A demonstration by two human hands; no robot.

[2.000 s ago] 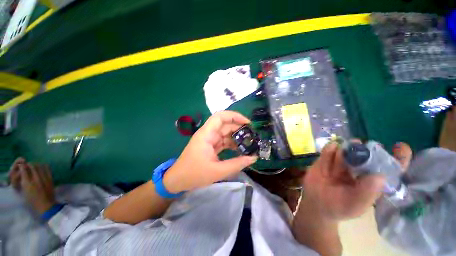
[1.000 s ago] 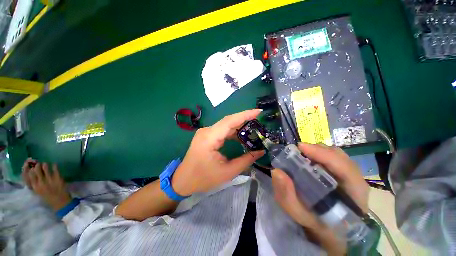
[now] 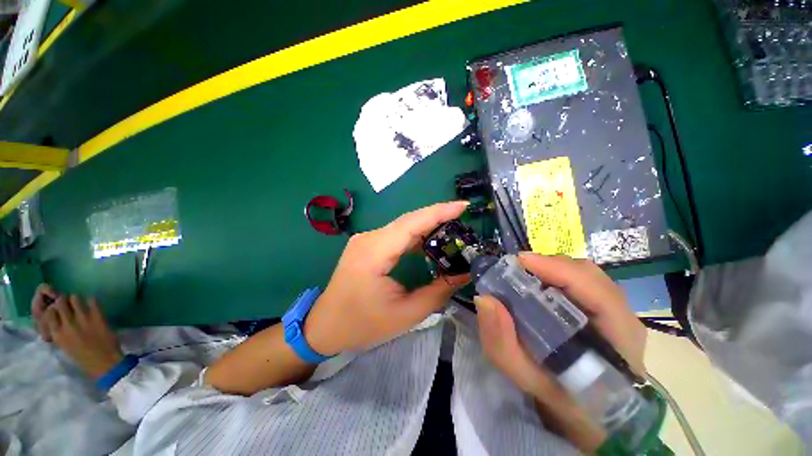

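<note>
My left hand (image 3: 378, 272), with a blue band on the wrist, holds a small black housing (image 3: 444, 248) by its edges between thumb and fingers. Its open side with shiny parts faces up. My right hand (image 3: 570, 329) grips a clear-grey dispensing syringe (image 3: 536, 312) with a green rear end. The syringe slants down to the left, and its tip is at the housing's inner right side. Whether the tip touches is hidden by the tip itself.
A glue-spotted grey controller box (image 3: 614, 134) lies beyond my right hand, with tweezers (image 3: 510, 216) on its left edge. White smeared paper (image 3: 401, 134), a red-black loop (image 3: 328, 215), a clear bag (image 3: 133, 223) and a blister tray (image 3: 779, 53) lie around. A neighbour's hand (image 3: 80, 334) is at left.
Two seconds ago the syringe was apart from the housing at the right; it was brought to the housing by one second ago. Since then the housing and tip have shifted only slightly.
</note>
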